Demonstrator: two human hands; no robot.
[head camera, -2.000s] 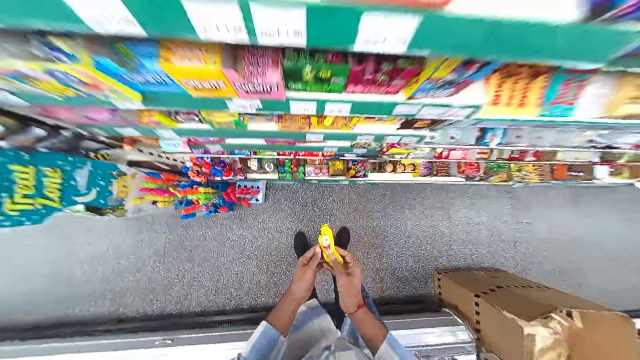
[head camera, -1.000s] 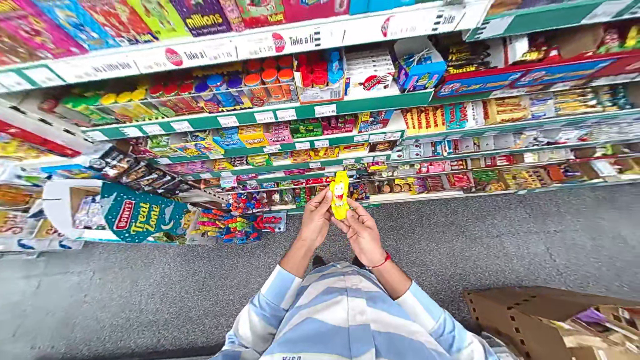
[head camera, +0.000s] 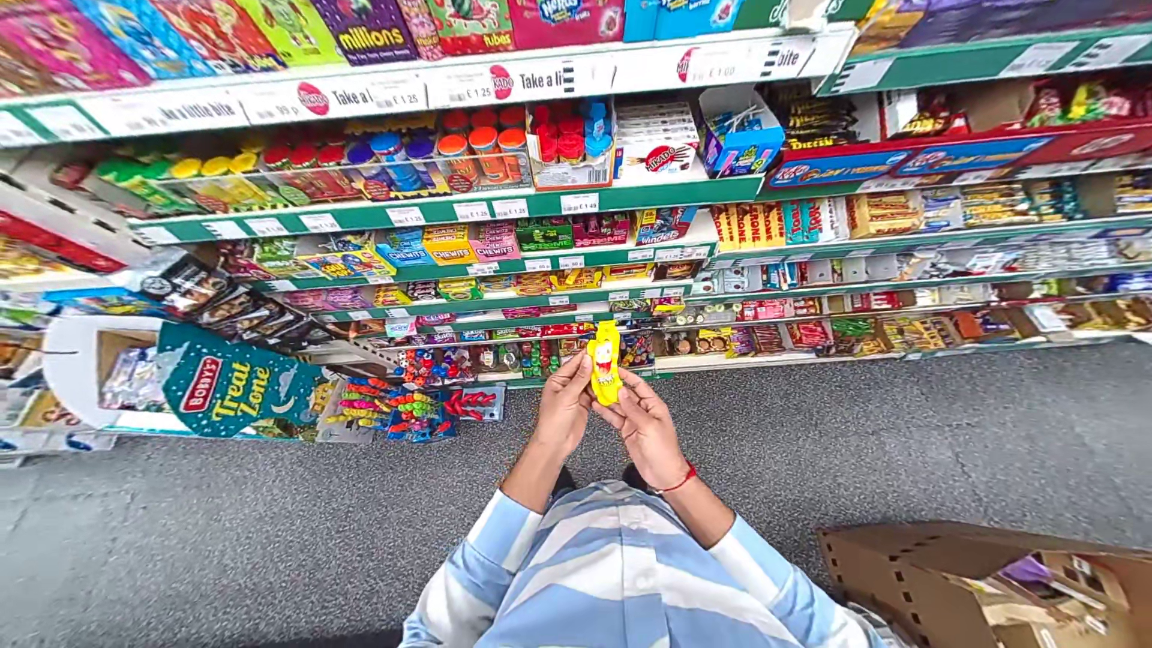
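A small yellow item with a cartoon face (head camera: 606, 362), perhaps a sweet or toy in its packaging, is held upright between both hands in front of the lower shelves. My left hand (head camera: 565, 403) pinches its left edge with thumb and fingers. On its lower right side, my right hand (head camera: 643, 423) grips it the same way; a red string bracelet is on that wrist. Just left of the hands, colourful wrapped sweets (head camera: 396, 407) hang beside a teal Bobby's Treat Zone display (head camera: 238, 382).
Tiered sweet shelves with green edges (head camera: 621, 195) run across the view, packed with boxes and tubs such as orange-lidded tubs (head camera: 483, 141). An open cardboard box (head camera: 909, 576) with packaging inside stands at the lower right on the grey speckled floor (head camera: 297, 531).
The view has tilted up, bringing more upper shelves into sight. Both hands keep hold of the yellow item throughout.
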